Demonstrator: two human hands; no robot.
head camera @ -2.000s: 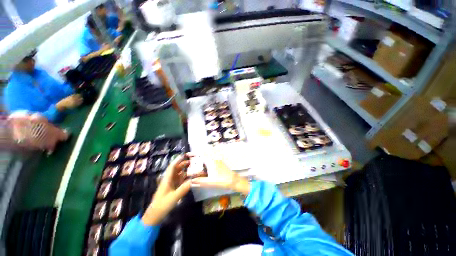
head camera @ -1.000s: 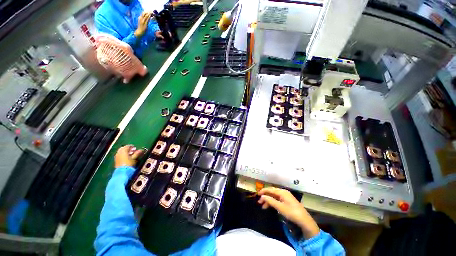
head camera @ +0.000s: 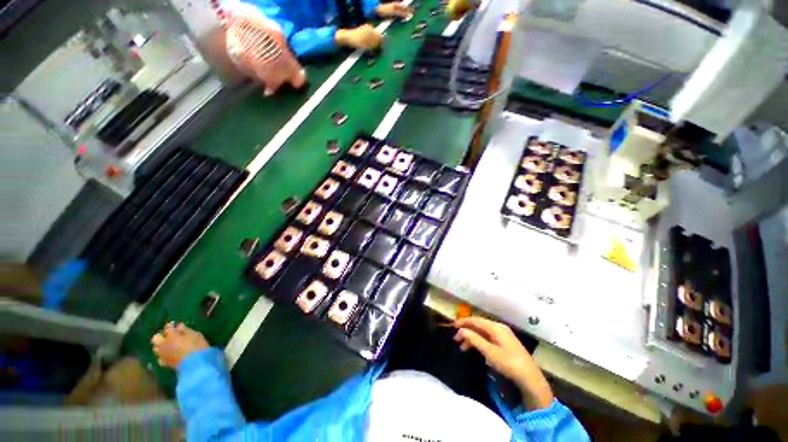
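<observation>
My left hand is low over the near end of the green belt, beside a small dark square frame. Its fingers are small and blurred; whether they hold anything cannot be told. My right hand is at the machine's front edge, by a small orange piece, fingers bent; a grip is unclear. Between the hands lies the black blister tray. Square copper-pink parts fill its left and near pockets; many right-hand pockets are empty.
On the white machine bed, the left fixture is full of parts; the right fixture holds parts in its near half. A red knob marks the front corner. Another black tray lies left. Another worker's hands are across the belt.
My hands were together over the tray's right edge, then parted. My left hand has moved down the belt away from the tray's left side; my right hand stays by the machine front. The view has shifted.
</observation>
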